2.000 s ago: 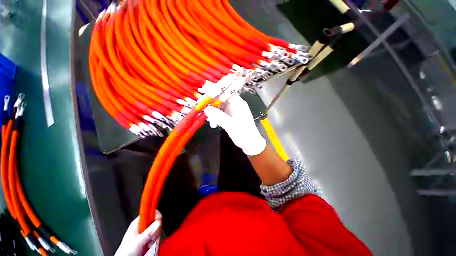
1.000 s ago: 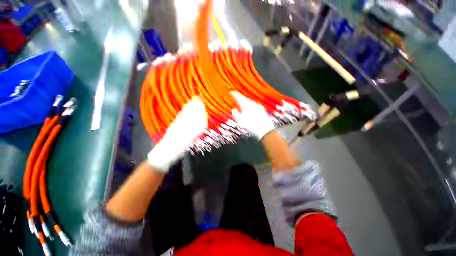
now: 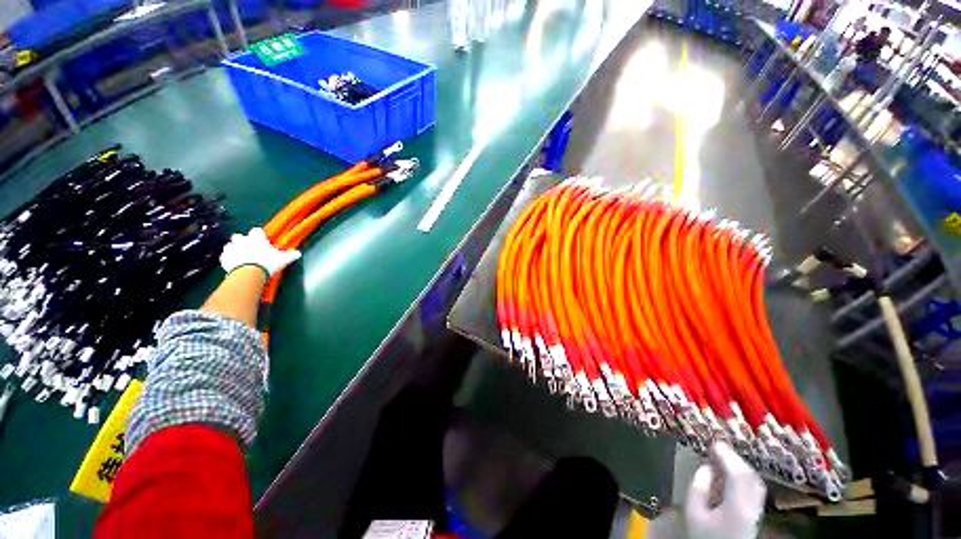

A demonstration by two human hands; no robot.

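Note:
Several orange high-voltage cables (image 3: 327, 200) with black heat-shrink and silver lugs lie on the green bench at left. My left hand (image 3: 256, 254), in a white glove, is on these cables around their middle; the sleeve hides their near ends. A large row of orange cables (image 3: 632, 274) with red heat-shrink tubes and silver lugs lies side by side on the dark cart top (image 3: 476, 305). My right hand (image 3: 725, 495), white-gloved and blurred, is at the bottom right just below the row's near lugs, fingers curled; whether it touches a lug is unclear.
A blue parts bin (image 3: 348, 118) stands behind the bench cables. A heap of small black leads (image 3: 105, 242) lies at far left, with a yellow label sign (image 3: 105, 447) beside it. Pale rails (image 3: 906, 368) stand right of the cart.
The view has turned left towards the bench. The cables I held are now among the row on the cart. My left hand has moved onto the bench cables; my right hand has drawn back to the cart's near edge.

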